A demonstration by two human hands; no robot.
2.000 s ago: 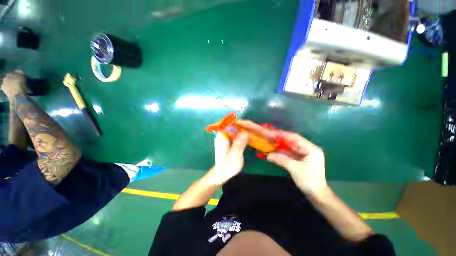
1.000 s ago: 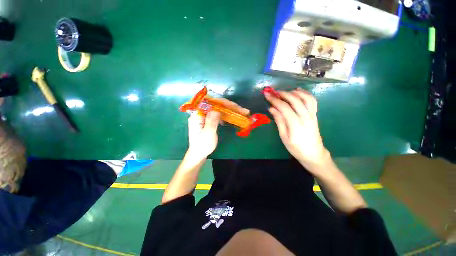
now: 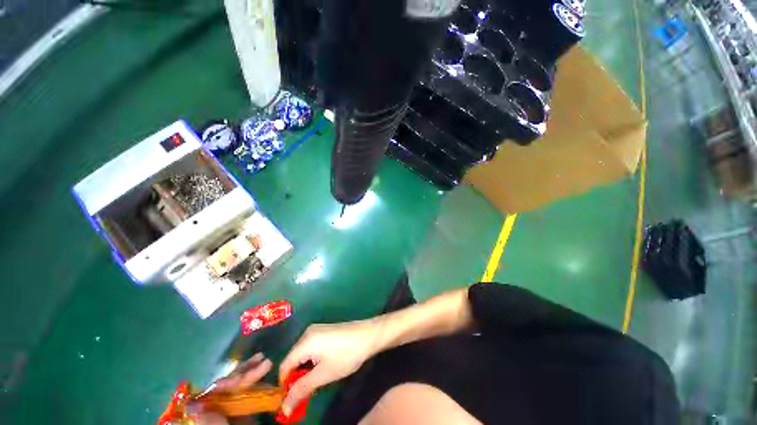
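An orange snack packet with red ends (image 3: 245, 402) is at the lower left, held between both hands. My left hand (image 3: 236, 380) holds its left part and is partly cut off by the bottom edge. My right hand (image 3: 325, 357) pinches the red right end. A torn red wrapper piece (image 3: 266, 316) lies on the green bench just above my hands, touched by neither.
A blue-and-white screw feeder (image 3: 178, 216) stands at left, with a wire bundle (image 3: 261, 137) behind it. A black electric screwdriver (image 3: 365, 141) hangs over the bench. Black parts trays (image 3: 465, 100) are stacked beyond it. A cardboard box (image 3: 573, 141) stands on the floor at right.
The view has swung to the right. The torn red piece has left my right hand and lies on the bench. My right hand has taken hold of the packet's red end.
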